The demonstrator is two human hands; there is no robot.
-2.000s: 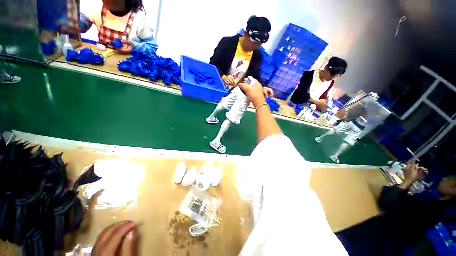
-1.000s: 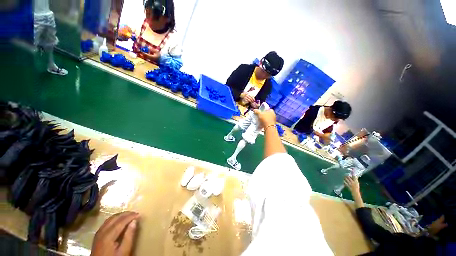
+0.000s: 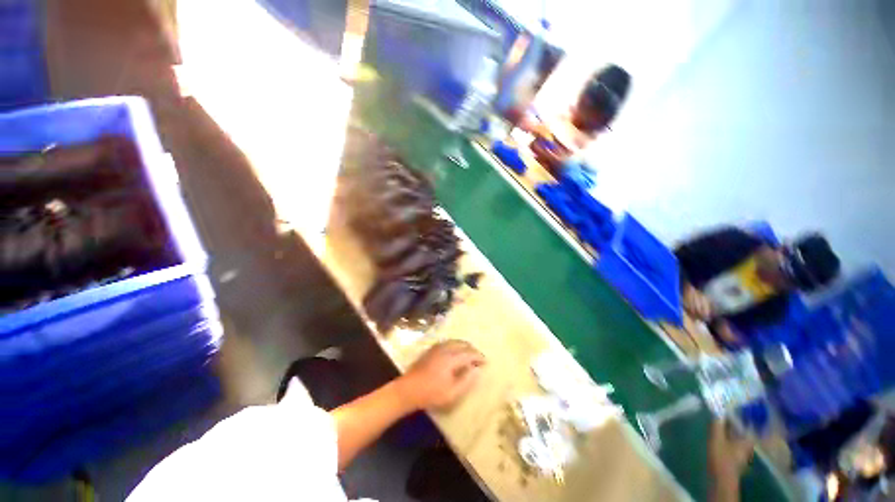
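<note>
The view is tilted and blurred. My left hand (image 3: 447, 375) rests on the tan bench (image 3: 491, 402) below the pile of black parts (image 3: 417, 245), fingers curled; blur hides whether it holds anything. My right hand (image 3: 728, 446) is at the lower right over the green belt, blurred, just below the pale figurine lower body (image 3: 731, 384); whether it touches the figurine cannot be made out. White bottles (image 3: 559, 373) lie or stand on the bench right of my left hand, with a plastic bag and loose pieces (image 3: 540, 441) beside them.
A large blue crate (image 3: 162, 211) with dark parts stands on stacked crates at the left. The green belt (image 3: 520, 260) runs diagonally beyond the bench. Across it are a blue bin (image 3: 638, 270), blue parts (image 3: 579, 211) and seated people (image 3: 736, 284).
The view has swung left and tilted, bringing the blue crate into sight. The bench, black pile and my left hand sit further right in the picture; my right hand is now at the lower right.
</note>
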